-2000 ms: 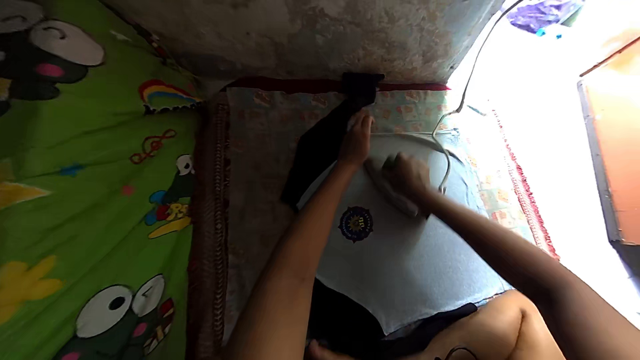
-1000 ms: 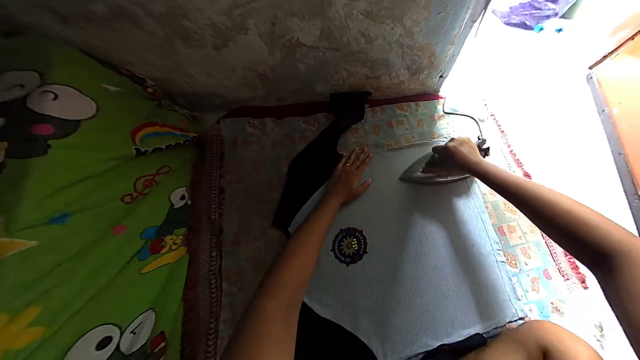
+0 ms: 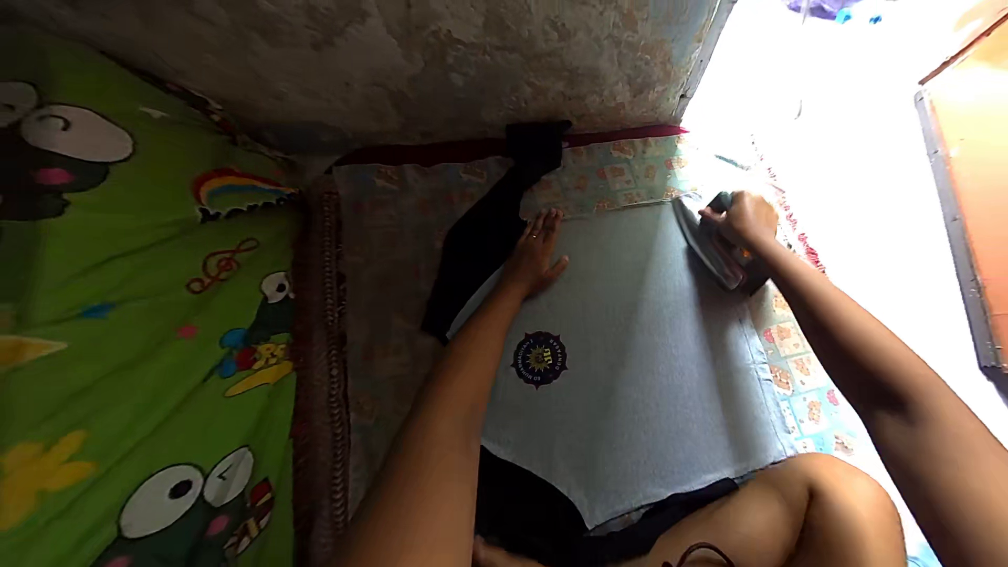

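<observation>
A light grey shirt with black sleeves (image 3: 630, 339) lies spread on a patterned cloth, a round dark emblem (image 3: 539, 359) on its front. My left hand (image 3: 537, 258) rests on the shirt near the upper black sleeve (image 3: 480, 244), fingers apart, a ring on one finger. My right hand (image 3: 744, 219) grips the handle of a clothes iron (image 3: 713, 248) at the shirt's upper right edge. The iron looks tilted, its soleplate partly showing; whether it touches the fabric I cannot tell.
A worn plastered wall (image 3: 441, 71) runs behind the patterned cloth (image 3: 622, 173). Green cartoon-print fabric (image 3: 157, 315) stretches along the left, beside a dark fringed edge (image 3: 323, 354). My bent leg (image 3: 795, 504) is at the shirt's near edge. An orange panel (image 3: 976, 173) stands at the far right.
The iron in my right hand was near the shirt's middle two seconds ago and is now at its upper right edge, turned from its angle of a second ago. My left hand remains near the black sleeve.
</observation>
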